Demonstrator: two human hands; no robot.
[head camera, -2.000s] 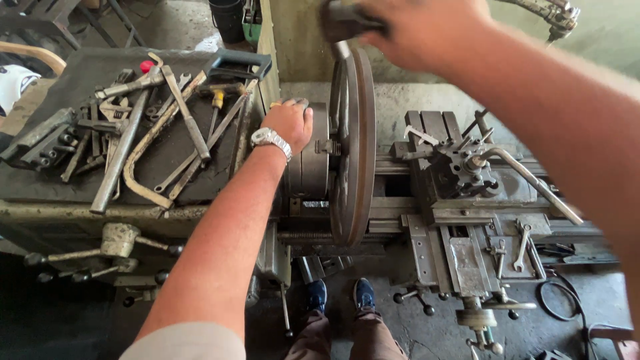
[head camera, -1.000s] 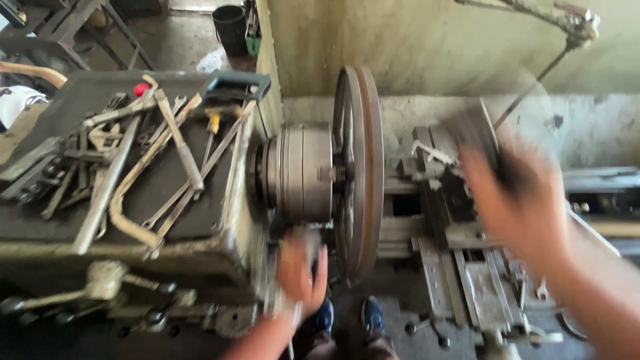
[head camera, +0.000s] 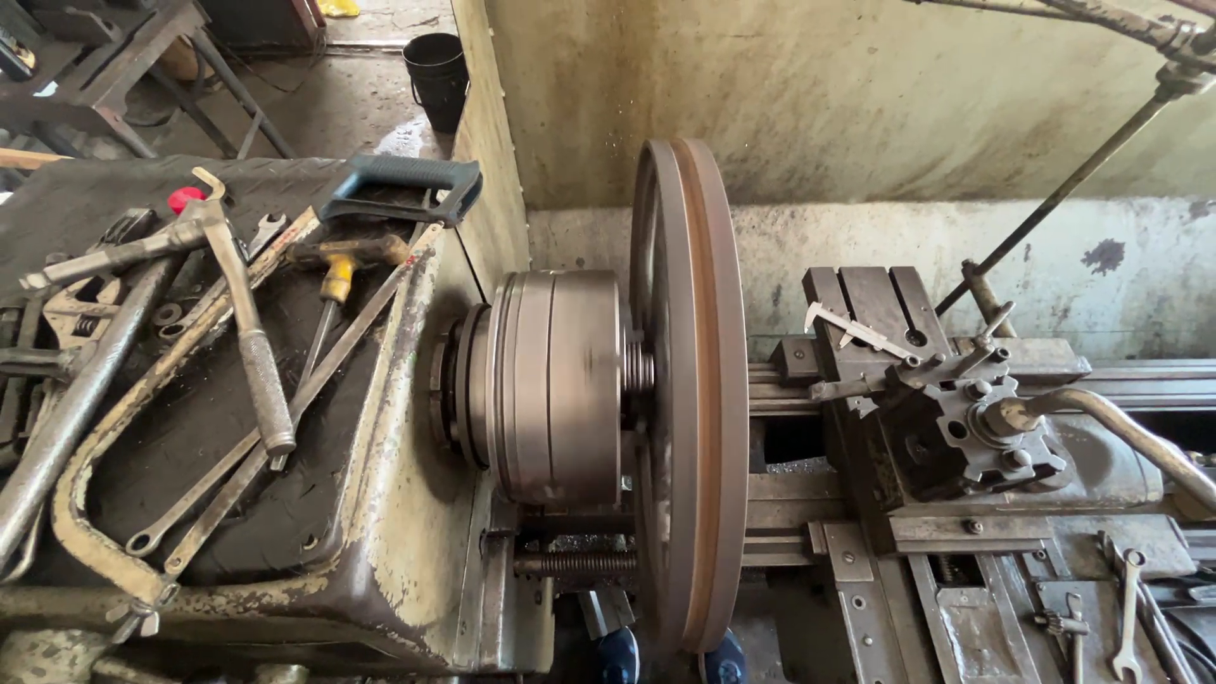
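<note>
Neither of my hands shows in the head view at this moment. A large grooved metal wheel (head camera: 698, 399) stands upright at the lathe's chuck (head camera: 560, 385), with a short threaded part (head camera: 638, 369) visible between them. The chuck's surface looks streaked, as if turning. To the right, a tool post (head camera: 983, 432) with a long bent handle (head camera: 1130, 427) sits on the lathe carriage. A vernier caliper (head camera: 855, 331) lies on the slotted block (head camera: 879, 299) behind it.
The headstock (head camera: 399, 456) carries a hacksaw (head camera: 404, 180), a hammer (head camera: 347, 256), a ratchet handle (head camera: 252, 361) and wrenches on a black mat. An open-ended wrench (head camera: 1129, 617) lies at lower right. A lamp arm (head camera: 1054, 195) rises behind the carriage. Shoes (head camera: 617, 655) show below.
Both hands have left the view; one second ago the left was below the chuck and the right was over the carriage. The view has shifted closer to the chuck and wheel.
</note>
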